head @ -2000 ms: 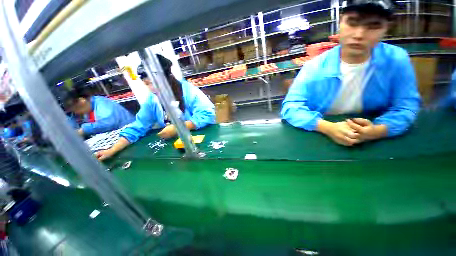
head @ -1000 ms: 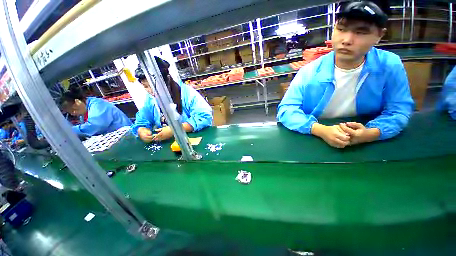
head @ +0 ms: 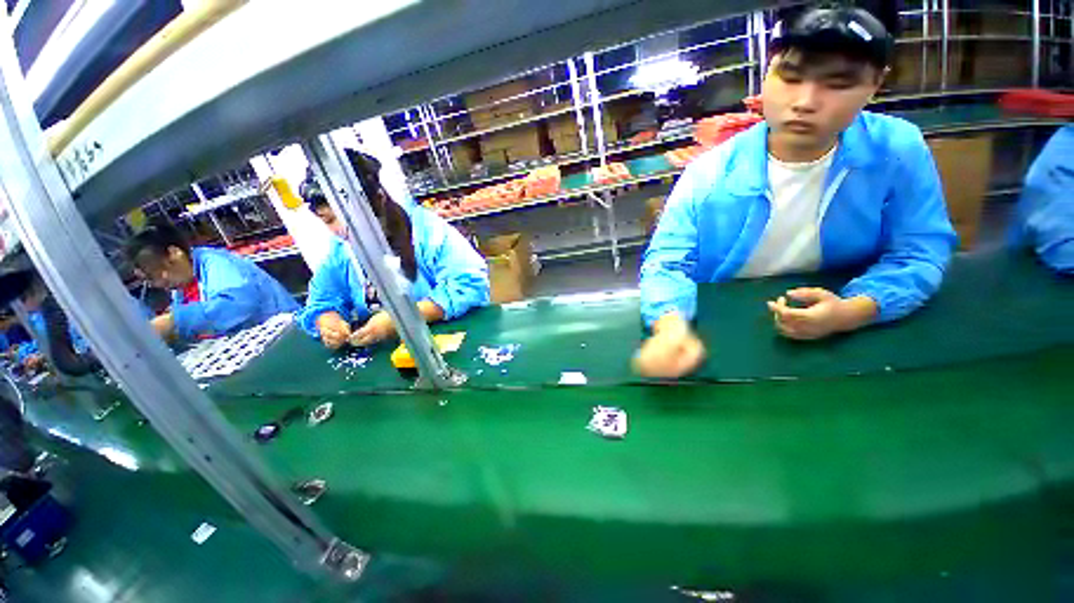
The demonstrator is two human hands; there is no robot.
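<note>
Neither of my hands is in the picture. A small silver-white and dark part-assembled device [head: 608, 422] lies on the green conveyor belt [head: 754, 471] in front of me. Another pale-rimmed device [head: 320, 413] lies further left on the belt, with a dark piece [head: 269, 431] beside it. A third unit [head: 310, 490] lies close to the slanting post, partly hidden by it. A narrow pale and dark item [head: 703, 594] shows at the bottom edge; too little of it shows to tell what it is.
A person in a light-blue smock faces me across the belt, one hand [head: 669, 355] at the ledge. Other workers sit left. Slanting metal posts [head: 177, 389] cross the left side. A yellow-orange item [head: 406, 356], white scraps [head: 497, 353] and a pale square [head: 572, 378] lie on the far ledge.
The device in front has moved right along the belt. The unit by the post has come into clearer view. The person opposite has parted their hands, one reaching toward the belt's edge.
</note>
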